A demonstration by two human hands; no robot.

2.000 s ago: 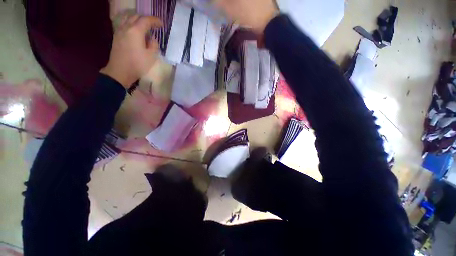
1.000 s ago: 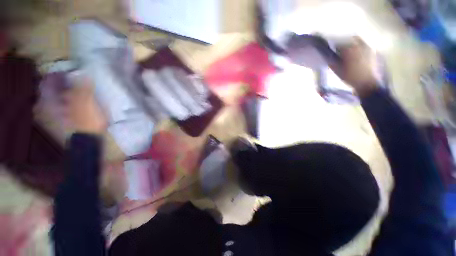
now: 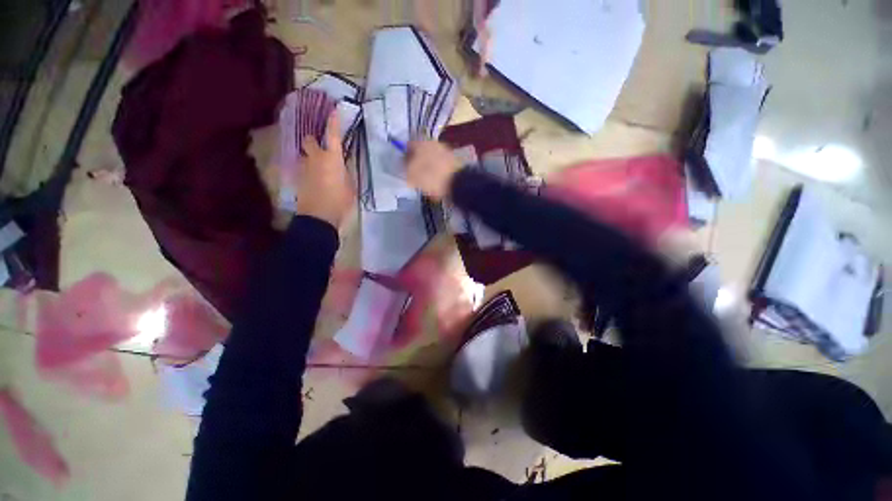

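Observation:
Stacks of pale cut pieces with dark striped edges [image 3: 396, 230] lie on the floor in front of me. My left hand [image 3: 325, 176] rests on a fanned striped stack [image 3: 311, 115], fingers spread. My right hand [image 3: 428, 168] holds a thin pen with a blue end [image 3: 398, 144] over the narrow pale pieces in the middle. Small pale stacks lie partly under my right sleeve on a maroon backing piece [image 3: 494, 262]. A curved pale stack [image 3: 489, 344] lies near my knees.
Maroon fabric [image 3: 200, 147] is heaped at left. A large pale panel [image 3: 567, 59] lies at the top. More pale stacks [image 3: 822, 269] lie at right, with a black object [image 3: 758, 24] above. Pink scraps [image 3: 626, 191] lie on the tiles. Dark bars stand at far left.
My right hand has come from the right side to the middle stacks and now shows a pen. My left hand is now on the striped stack. The view has shifted and is sharper.

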